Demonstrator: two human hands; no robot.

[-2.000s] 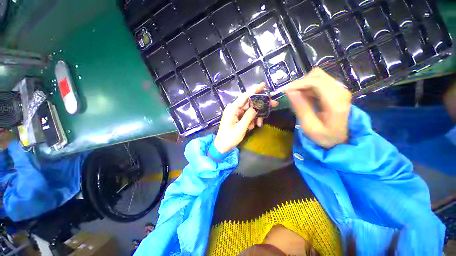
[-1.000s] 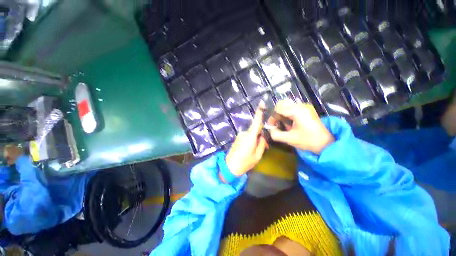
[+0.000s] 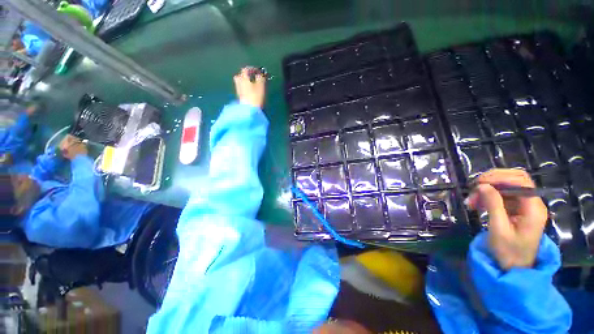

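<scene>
My left hand is reached far forward over the green bench, left of the trays, with a small dark housing at its fingertips. Whether the housing touches the bench cannot be told. My right hand is over the right black tray, fingers closed around a slim dark tool. The left black tray holds one small housing in a pocket at its left edge and another in a pocket at its near right corner.
A white object with a red patch lies left of my left sleeve. Farther left are a boxed device and a black round fan, beside a person in a blue smock. A blue cord crosses the left tray's near corner.
My hands have moved apart. The left reached forward and left with the small housing; the right moved right, over the right tray, with the slim tool. The view has shifted left.
</scene>
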